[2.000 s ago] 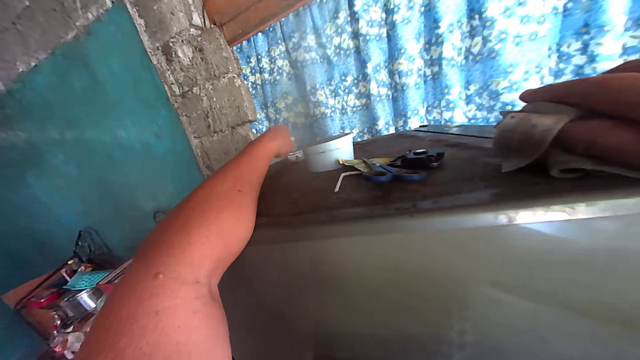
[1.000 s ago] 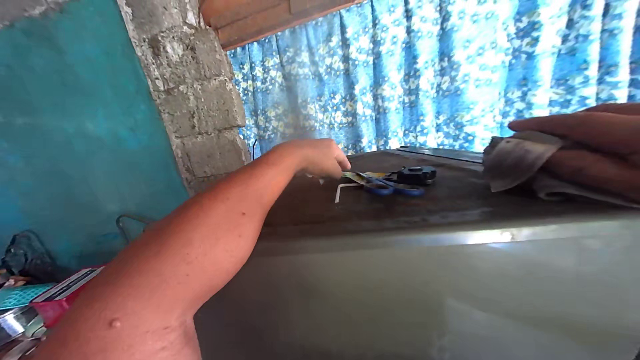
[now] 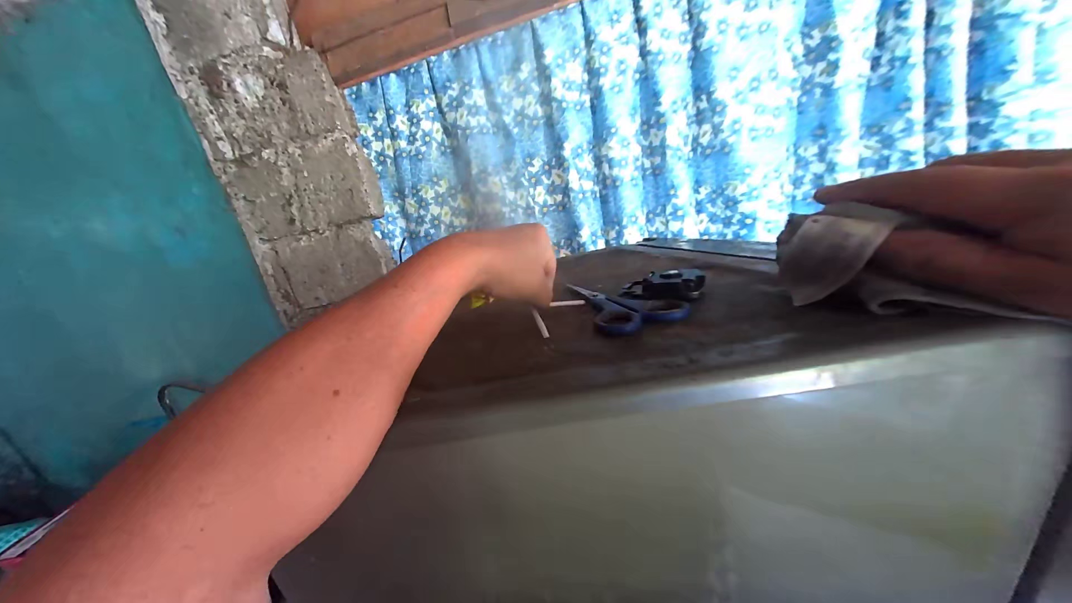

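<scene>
My left hand [image 3: 517, 264] is over the far left part of a dark, worn top surface [image 3: 519, 360], its fingers bent and mostly hidden behind its back. A bit of yellow material [image 3: 480, 300] shows just below the wrist; whether the hand holds it cannot be seen. Right of the hand lie a thin white bent piece [image 3: 541, 323] and scissors with blue handles [image 3: 618, 320], blades towards the hand. A small black device [image 3: 670, 285] lies right behind the scissors. At the right edge my right hand [image 3: 988, 218] grips a grey cloth [image 3: 837, 255] on the surface.
The top belongs to a tall pale cabinet-like body [image 3: 670, 494] with a shiny front edge. Behind it hangs a blue floral curtain [image 3: 670, 126]. Bare concrete blocks [image 3: 310, 184] and a teal wall [image 3: 109, 209] stand at the left. A curved metal piece [image 3: 172, 398] shows low at left.
My left hand was beside a white round container, which is out of sight now. The yellow material lay by the scissors and now shows left of them, under my wrist. My right hand keeps the cloth.
</scene>
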